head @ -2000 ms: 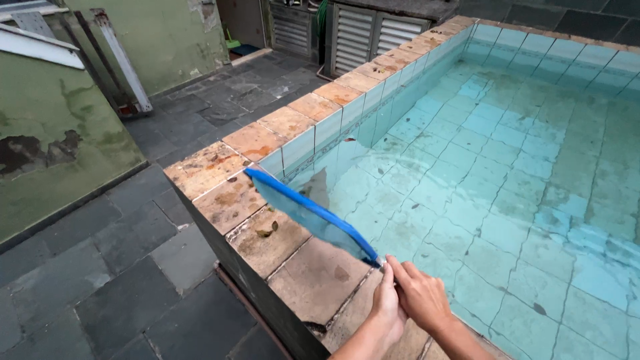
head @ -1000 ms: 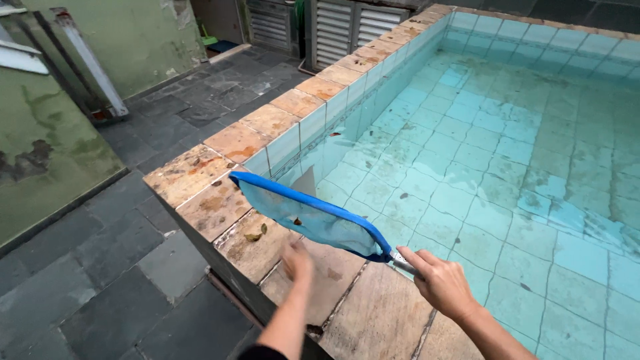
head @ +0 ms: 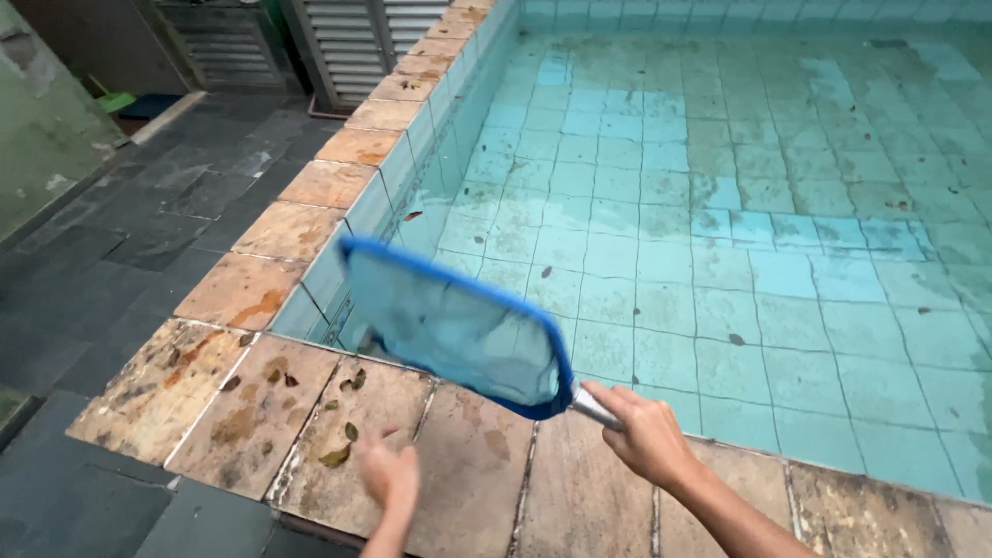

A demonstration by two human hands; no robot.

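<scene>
A pool skimmer net with a blue frame [head: 457, 329] is held by its short metal handle [head: 595, 407] in my right hand [head: 647, 438]. The net is tilted over the pool's near edge, above the water, and its mesh looks free of large leaves. My left hand [head: 387, 469] is blurred, low over the stone coping [head: 473, 465], just right of a yellowish-green leaf [head: 335, 456]; it holds nothing that I can see. More small leaves [head: 353, 380] lie on the coping near the corner, beyond my left hand.
The tiled pool [head: 643, 232] has dark leaves on its floor and a reddish leaf [head: 413, 216] near the left wall. Dark slate paving [head: 178, 194] lies lower, left of the raised coping. Louvered metal doors [head: 349, 50] and a green wall [head: 46, 132] stand farther back.
Two seconds ago both hands were at the net's handle; my left hand has since let go and is over the coping. The net has moved off the coping towards the water. More leaves lie on the stone.
</scene>
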